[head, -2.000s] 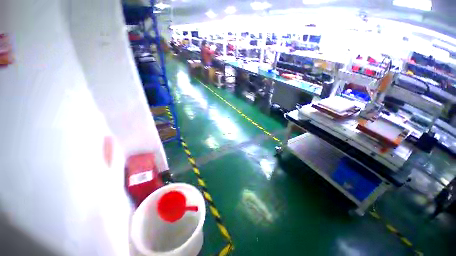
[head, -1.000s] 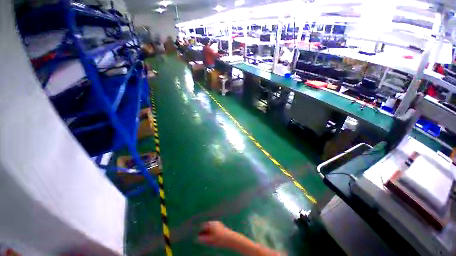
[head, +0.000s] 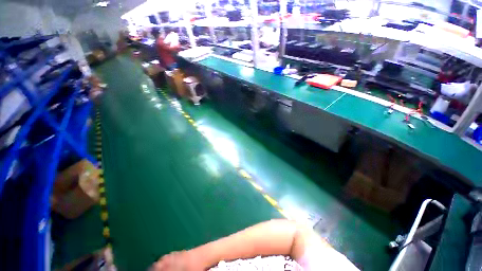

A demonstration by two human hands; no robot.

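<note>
My right hand (head: 177,261) is small and blurred at the bottom edge, with the bare forearm bent across from the right; its fingers are not clear and I see nothing in it. A patch of speckled pale cloth shows under the forearm. My left hand is out of the picture. The long green-matted bench (head: 317,101) runs along the right, away from my hand. On it lie an orange-red tray (head: 323,80), a small tan block (head: 349,83) beside it, and small parts with red leads (head: 409,119).
A blue-framed rack (head: 39,132) stands at left, with a carton (head: 79,186) low in it. A white-railed cart (head: 420,227) is at lower right. Cartons (head: 375,190) sit under the bench. A person in orange-red (head: 165,50) is farther along. Yellow-black tape (head: 101,196) edges the green floor (head: 158,174).
The view has moved forward along the aisle and turned right. The white bucket and wall have left the picture. My right forearm shows larger, its hand farther left and lower.
</note>
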